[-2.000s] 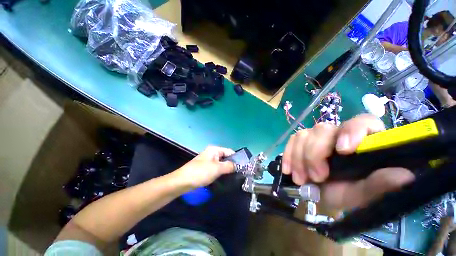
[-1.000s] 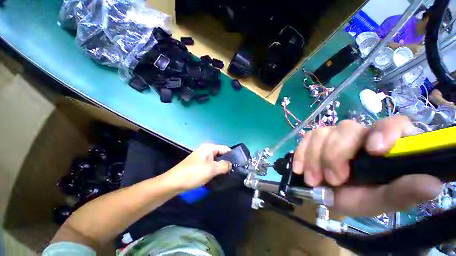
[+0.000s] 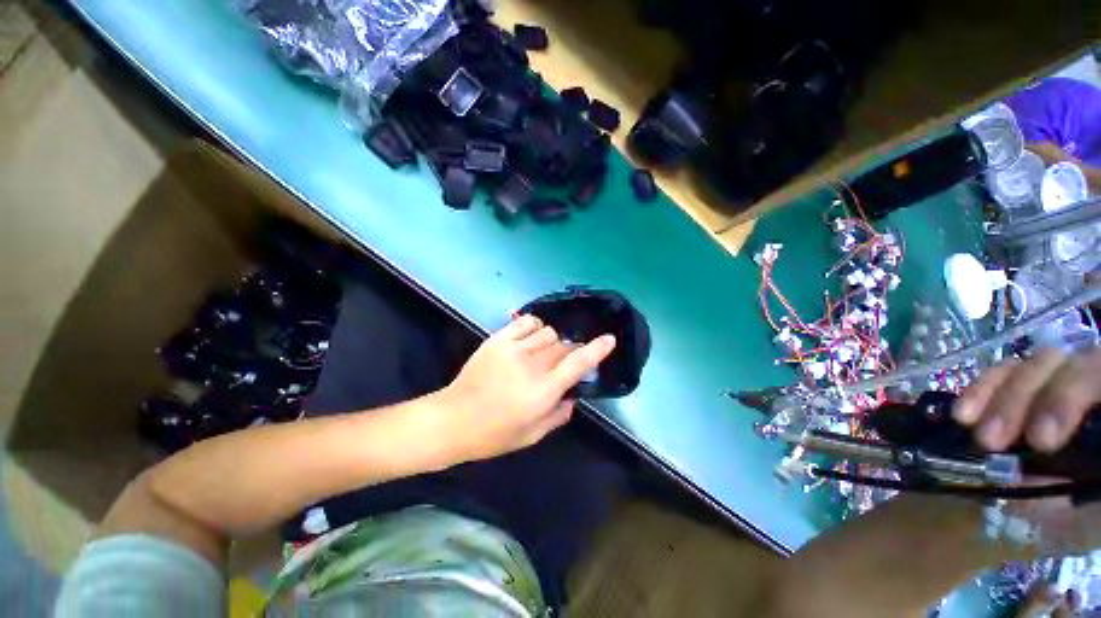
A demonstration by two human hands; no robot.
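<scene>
My left hand (image 3: pixel 522 384) holds a rounded black housing (image 3: pixel 630 338) at the near edge of the green bench (image 3: pixel 465 268). Its hollow side faces up and my fingers reach into it. My right hand (image 3: pixel 1036 398) is at the right, partly cut off by the frame edge, with its fingers closed around the black screwdriver (image 3: pixel 918 423). The silver screw-feed nozzle (image 3: pixel 803 437) points left, apart from the housing, over the wired modules.
Small black caps (image 3: pixel 513 127) lie heaped by a crumpled clear bag (image 3: pixel 362 42). A carton (image 3: pixel 724 229) holds black housings. Wired modules (image 3: pixel 863 284) lie tangled at right. An output carton (image 3: pixel 91 350) with black units stands below left. Another person's purple sleeve (image 3: pixel 1062 115) shows.
The screwdriver in my right hand has moved right, away from the housing. My left hand has turned the housing hollow side up over the bench edge. The view has shifted.
</scene>
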